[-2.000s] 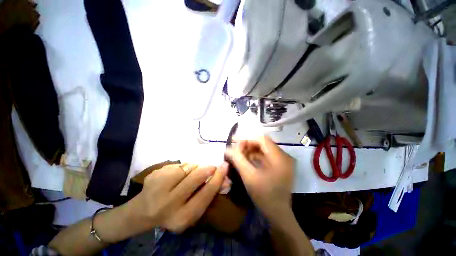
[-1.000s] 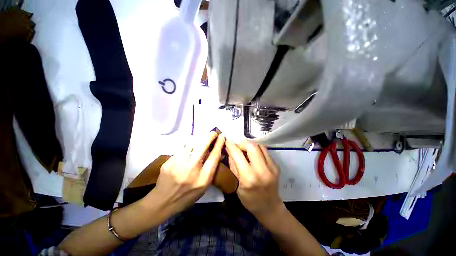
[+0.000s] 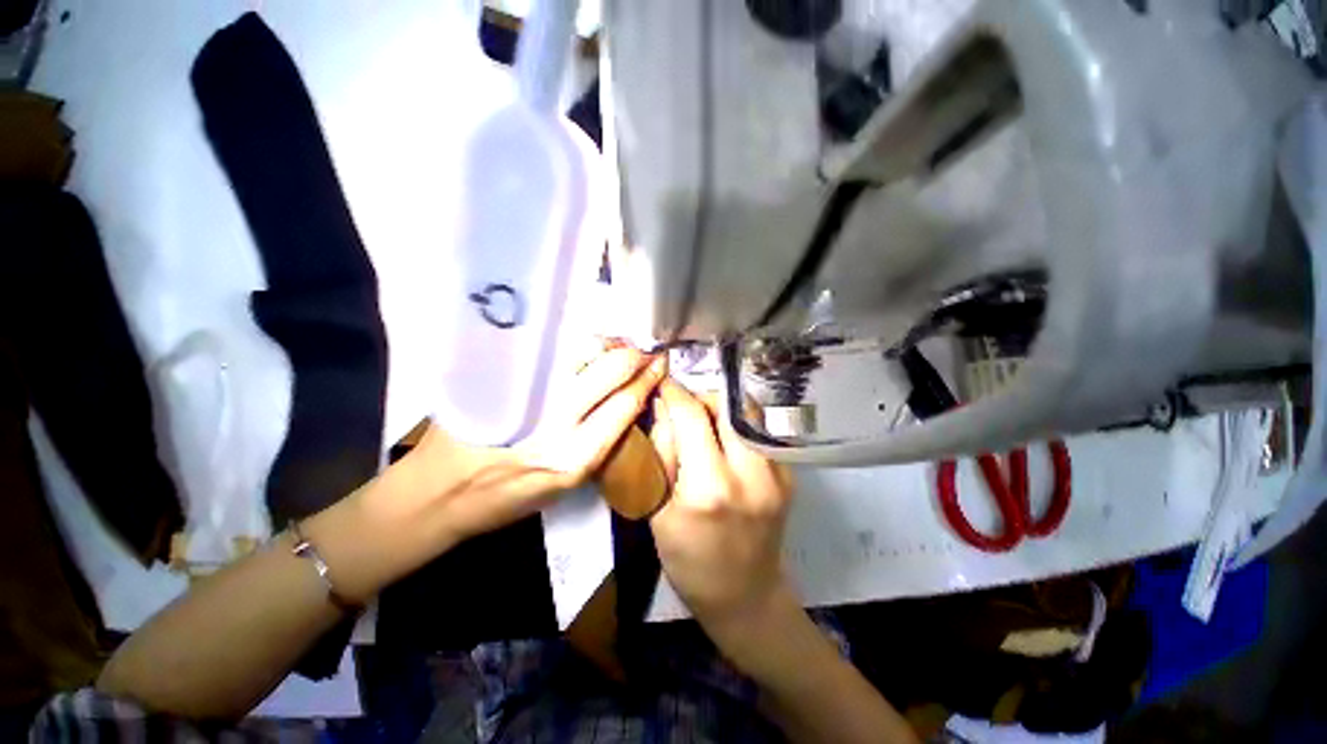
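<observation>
My left hand (image 3: 560,429) and my right hand (image 3: 723,502) meet just in front of the needle area of the sewing machine (image 3: 902,218). The fingertips of both pinch a small end of a brown and black cut piece (image 3: 633,472). The brown side shows between my hands, and the rest hangs over the table's front edge. The presser foot (image 3: 696,353) is just beyond my fingertips, blurred by glare. The needle itself cannot be made out.
A white lamp paddle (image 3: 509,291) hangs left of the needle. Black strips (image 3: 313,276) and a dark and brown bundle (image 3: 73,334) lie at left. Red-handled scissors (image 3: 1007,494) lie right of the needle, partly behind the machine head. White strips (image 3: 1230,509) hang at the right edge.
Both hands have moved forward to the presser foot with the piece between them. The piece now hangs lower over the front edge. The view has shifted, and the machine head covers more of the scissors.
</observation>
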